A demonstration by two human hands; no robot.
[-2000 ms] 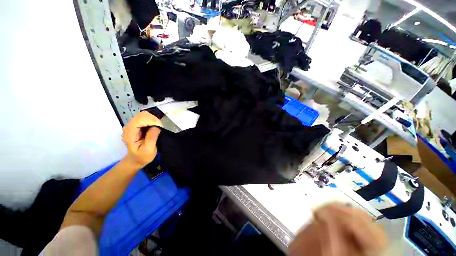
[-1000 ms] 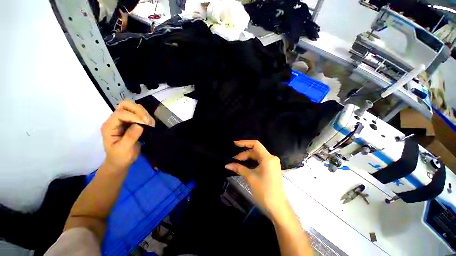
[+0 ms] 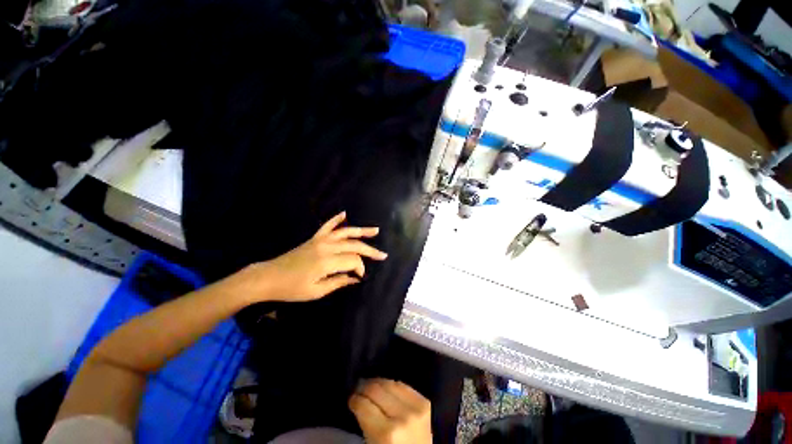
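Observation:
Black cloth (image 3: 287,130) lies across the machine table left of the needle and hangs over the front edge to the lap. Its right edge runs beside the presser foot (image 3: 440,198) of the white sewing machine (image 3: 556,147). My left hand (image 3: 326,263) rests flat on the cloth, fingers spread, left of and below the presser foot. My right hand (image 3: 392,411) is at the bottom edge of the picture, partly cut off, fingers curled at the hanging cloth; whether it grips the cloth is hard to tell.
Metal snips (image 3: 526,236) and a small brown square (image 3: 580,302) lie on the white bed. A ruler strip (image 3: 521,357) runs along the front edge. A blue crate (image 3: 187,373) stands at lower left, another blue crate (image 3: 425,50) behind the cloth. A perforated post (image 3: 61,232) is at left.
The view has turned right and down. My left hand has let go of the cloth edge and lies flat nearer the presser foot. My right hand has moved down to the hanging cloth.

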